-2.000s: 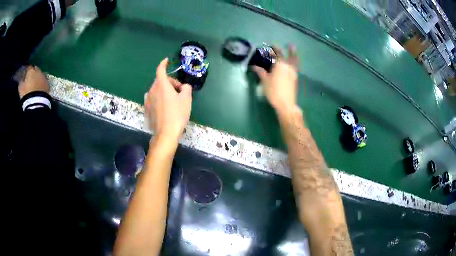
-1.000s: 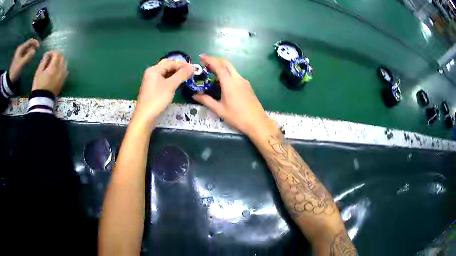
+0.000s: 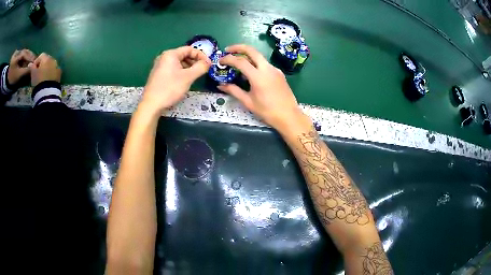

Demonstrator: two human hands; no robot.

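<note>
A blue ring-like circuit board [image 3: 223,73] sits in a black housing on the green belt, between my hands. Its cover half [image 3: 203,45], black-rimmed with a white face, lies just behind and to the left. My left hand [image 3: 180,75] has thumb and index finger pinched together at the board's left edge; whatever is between the fingertips is too small to tell. My right hand [image 3: 258,83] is curved around the right side of the unit, fingers at the board's top and thumb at its near edge. A pale round part shows on the board.
Another opened unit [image 3: 290,48] lies on the belt just right, with more [image 3: 416,83] spaced farther right. A speckled white edge strip [image 3: 355,124] runs in front of the belt. Another person's hands [image 3: 35,68] with striped cuffs are at the left. Dark covered bench front [image 3: 258,193] lies nearer.
Since the earliest frame, my right hand has come from the units farther right to the unit by my left hand. The waiting units have shifted leftward in view over the last second.
</note>
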